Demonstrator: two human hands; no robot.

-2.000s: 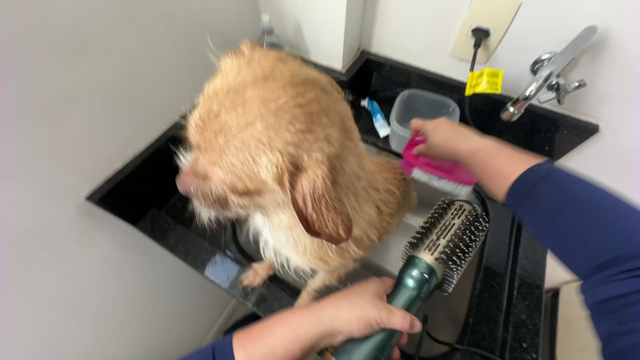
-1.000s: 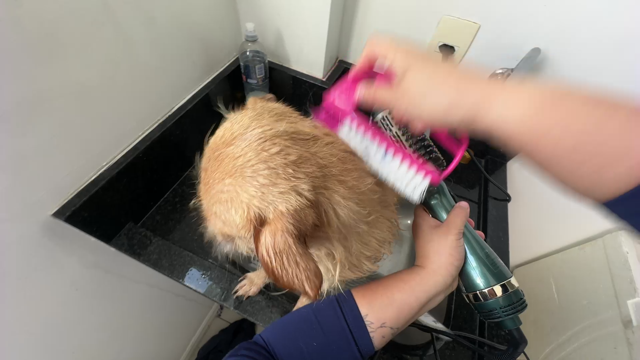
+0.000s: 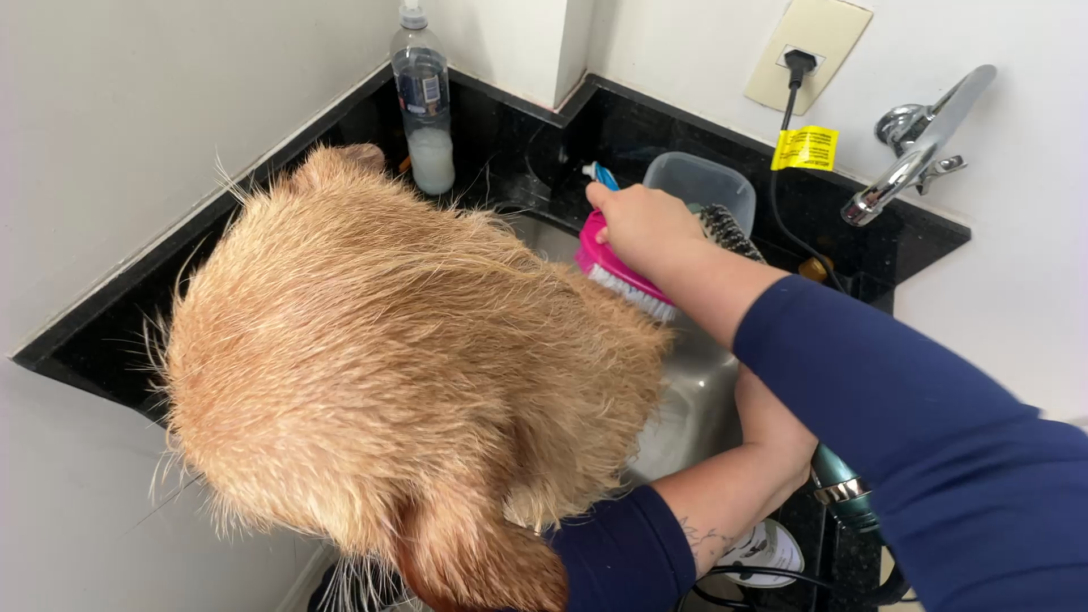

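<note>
A tan, wiry-coated dog [image 3: 382, 340] sits in the black stone sink area, its head nearest me and one brown ear hanging down. My right hand [image 3: 650, 229] grips a pink brush [image 3: 616, 268], whose white bristles lie along the dog's back. Beneath my right arm, my left hand [image 3: 773, 404] is mostly hidden, with only its wrist side showing. It is at the green hot-air brush [image 3: 840, 489], whose black bristled barrel [image 3: 729, 231] shows beyond my right wrist; the fingers cannot be seen.
A plastic bottle [image 3: 425, 110] stands in the back corner. Behind my right hand are a blue-and-white tube [image 3: 603, 176] and a clear plastic tub [image 3: 705, 183]. A chrome faucet [image 3: 922, 153] juts from the wall beside a plugged-in cord [image 3: 775, 204]. The steel basin [image 3: 693, 416] lies below my arms.
The pink brush in my right hand has moved from in front of the hot-air brush down to the dog's far side. The dog fills more of the view, and my right arm now crosses over my left.
</note>
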